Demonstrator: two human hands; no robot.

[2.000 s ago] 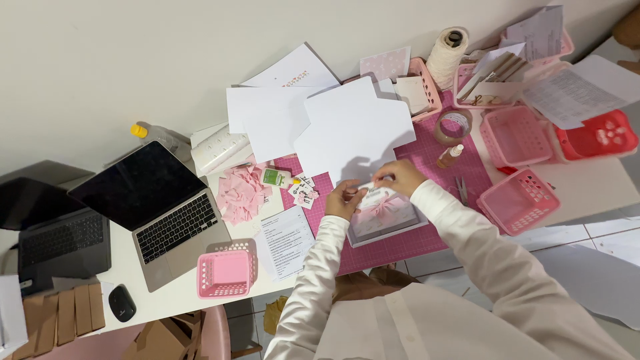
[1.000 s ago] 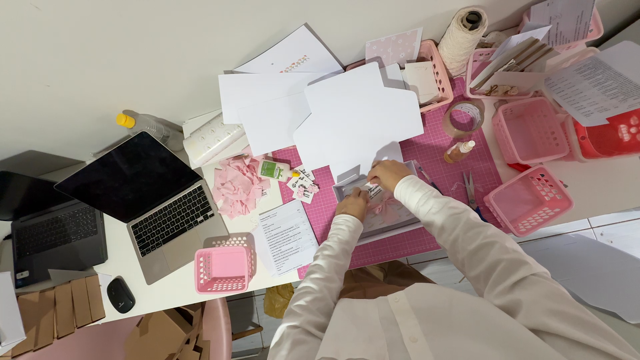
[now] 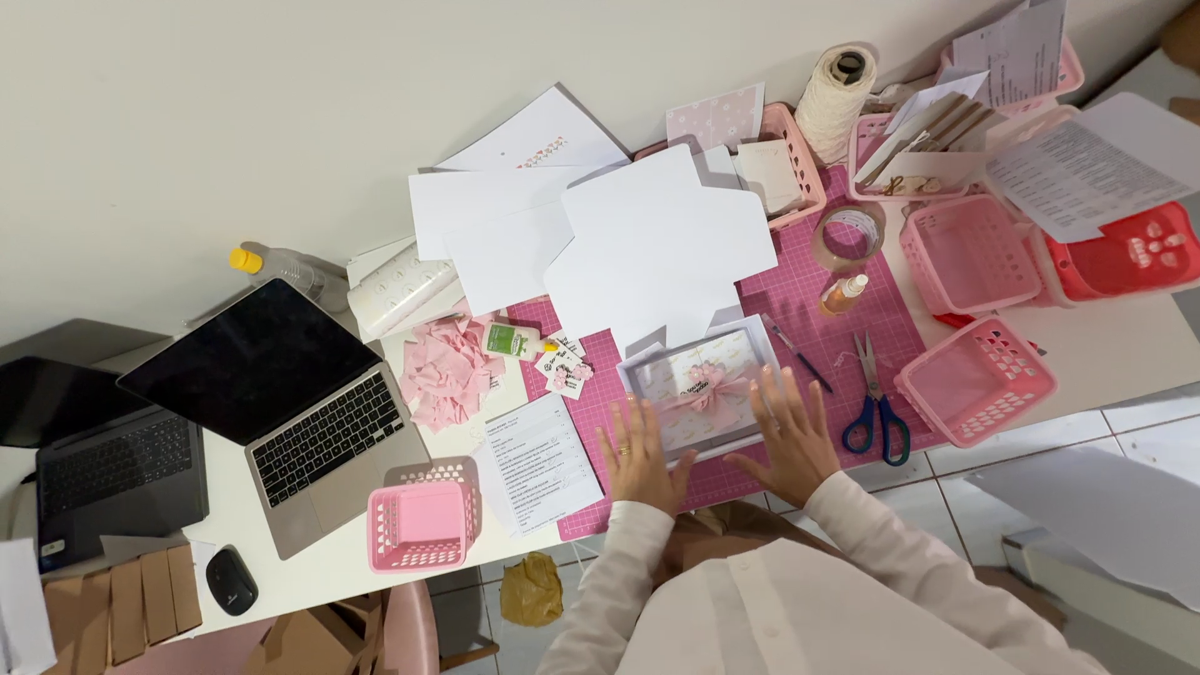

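A shallow white box (image 3: 636,377) lies on the pink cutting mat (image 3: 797,281). In it sits a cream patterned package (image 3: 732,352) tied with a sheer pink ribbon bow (image 3: 705,398) and a small lettered tag. My left hand (image 3: 645,455) rests flat with fingers apart at the box's left side. My right hand (image 3: 789,431) is spread at the right side, fingertips at the edge. Neither hand grips anything. Large white cut sheets (image 3: 666,234) lie behind the box and touch its far side.
Scissors (image 3: 874,403), a pen (image 3: 799,354), a tape roll (image 3: 848,236) and a small spray bottle (image 3: 844,293) lie to the right, beside pink baskets (image 3: 977,380). Left are pink paper shreds (image 3: 450,370), a glue bottle (image 3: 514,341), a printed list (image 3: 542,464), another basket (image 3: 419,527) and a laptop (image 3: 323,450).
Both hands have moved apart from the middle of the package to the box's two sides. The bow and tag, partly covered by the hands one second ago, now show.
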